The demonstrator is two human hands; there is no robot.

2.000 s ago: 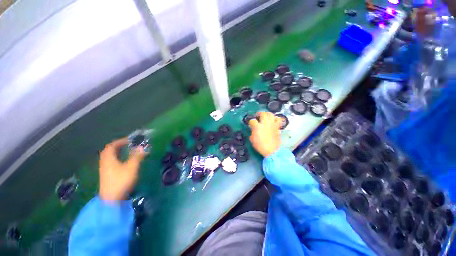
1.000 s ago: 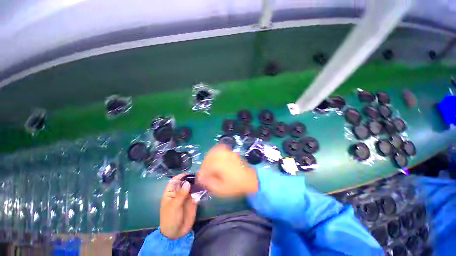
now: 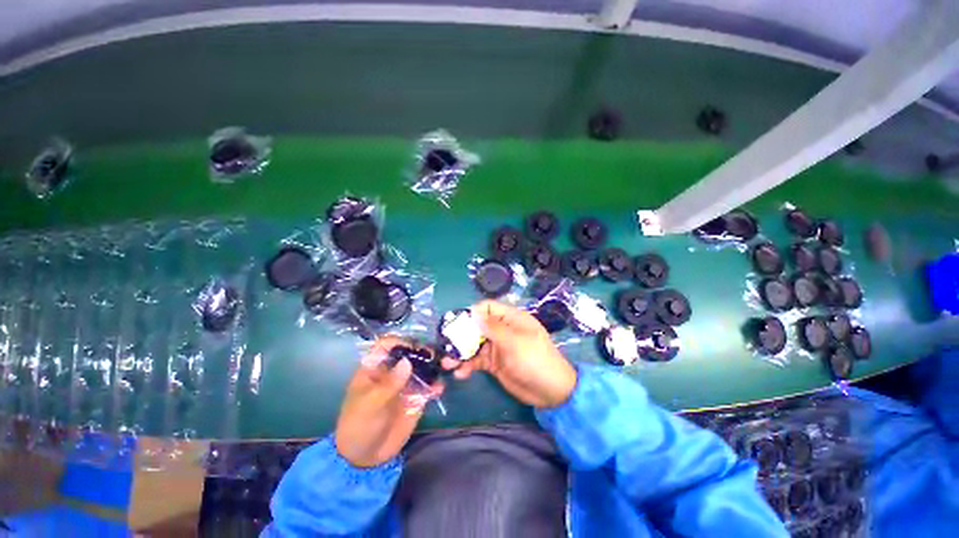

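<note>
My left hand [image 3: 376,408] holds a black disc [image 3: 416,363] with clear film hanging from it, close in front of my lap. My right hand [image 3: 521,355] touches up beside it, its fingers on a white pad [image 3: 461,334] that has a dark edge behind it. The two pieces are next to each other; whether they touch is unclear. Black hubbed discs [image 3: 634,307] lie to the right of my right hand, with white pads [image 3: 618,344] near them. Black discs on clear film [image 3: 379,299] lie just beyond my left hand.
A clear blister tray [image 3: 126,336] lies at left. Film-wrapped discs [image 3: 440,162] are spaced along the bright green strip. A white post [image 3: 799,121] slants in at right, near more discs [image 3: 808,289]. A blue bin [image 3: 944,284] is far right, a filled tray [image 3: 799,452] below the edge.
The view has shifted, so the tray at left and the box below show more fully. My right hand has moved slightly away from my left and now shows a white pad in its fingers.
</note>
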